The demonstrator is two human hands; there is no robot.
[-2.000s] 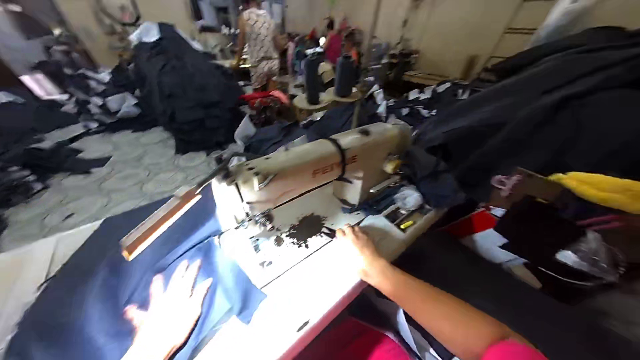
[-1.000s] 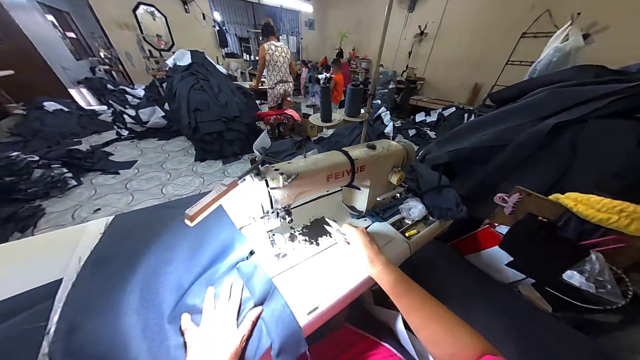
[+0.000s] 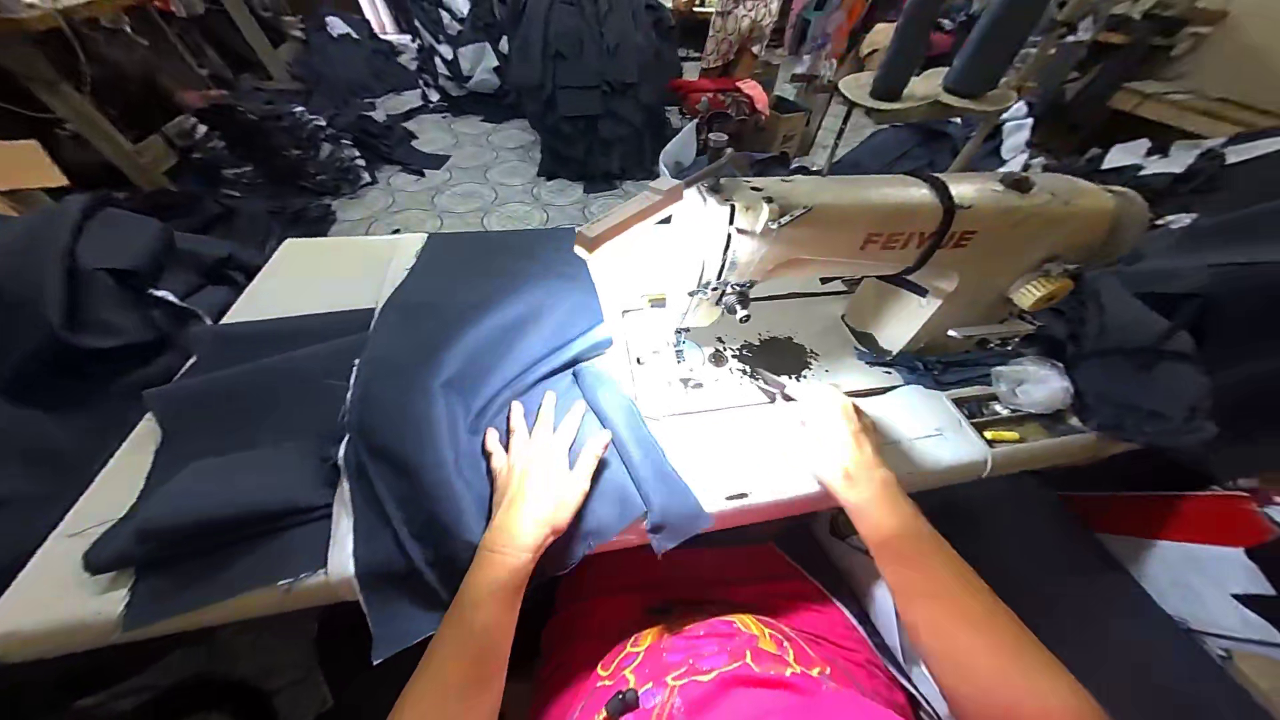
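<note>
My left hand [image 3: 540,470] lies flat with its fingers apart on a dark blue fabric piece [image 3: 440,340], which spreads over the table left of the needle area. A folded strip of the same fabric runs beside that hand. My right hand [image 3: 835,440] rests on the white bed of the Feiyue sewing machine [image 3: 840,220], right of the needle. A small dark pointed tool, probably thread snips [image 3: 772,385], sticks out from its fingertips; glare hides the grip. A dark worn patch [image 3: 775,355] marks the bed just beyond.
More dark fabric [image 3: 250,440] lies on the table at the left. A wooden strip [image 3: 630,215] juts out from the machine head. At the right are a tray with a yellow item [image 3: 1001,436] and a plastic bag [image 3: 1032,385]. Thread cones [image 3: 1000,45] stand behind; fabric piles cover the floor.
The view has swung down and to the left. My left hand stays spread on the blue fabric, and my right hand remains on the machine bed beside the worn patch.
</note>
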